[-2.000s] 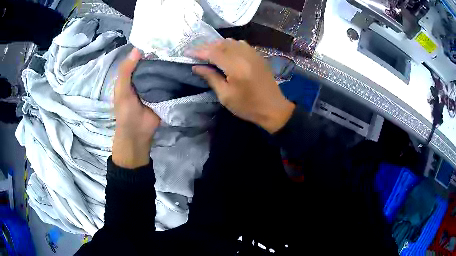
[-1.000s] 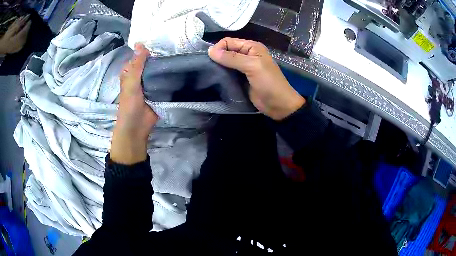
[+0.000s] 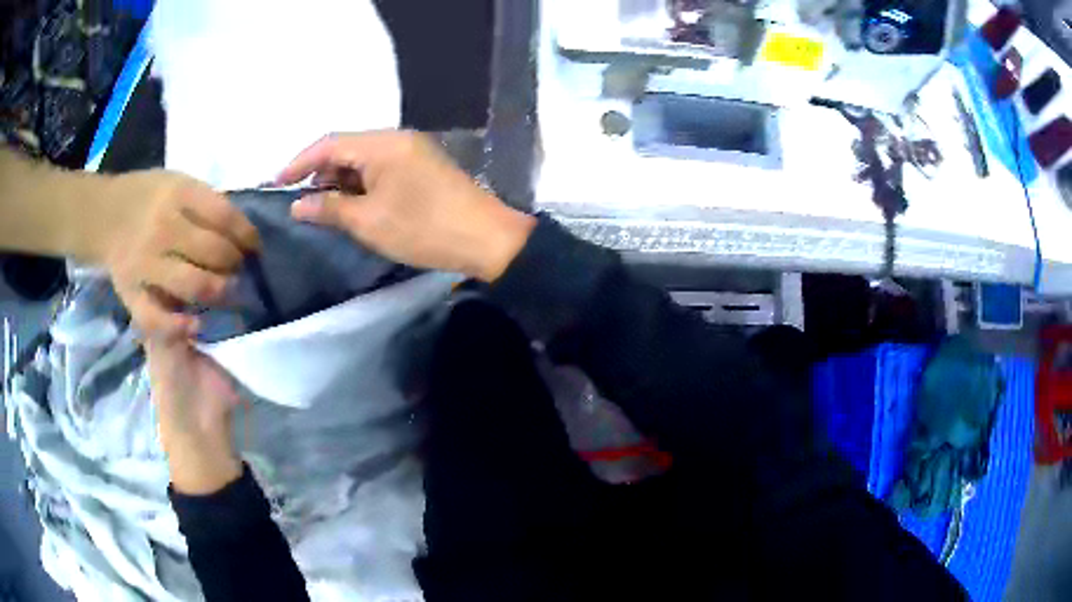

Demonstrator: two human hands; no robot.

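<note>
A dark grey fabric panel (image 3: pixel 300 253) lies inside the pale garment piece (image 3: pixel 312 353), which opens over my lap. My left hand (image 3: pixel 194 394) holds the garment's left side, its fingers partly hidden by another person's hand. My right hand (image 3: pixel 406 200) pinches the top edge of the dark panel between thumb and fingers. Another person's bare hand (image 3: pixel 176 241) reaches in from the left and touches the dark panel's left part. The pale cloth also extends up over the table (image 3: pixel 276 94).
A garment pile (image 3: pixel 106 459) hangs at the left of my lap. The machine table (image 3: pixel 811 241) has a waste slot (image 3: pixel 705 126) and a dark thread clump (image 3: pixel 882 165). Blue crates (image 3: pixel 870 400) with teal cloth (image 3: pixel 955 412) stand below right. Thread spools (image 3: pixel 1052 139) are at far right.
The view has turned to the right. Another person's hand has come in from the left onto the fabric. The garment's opening is now tilted, with its pale lower edge slanting.
</note>
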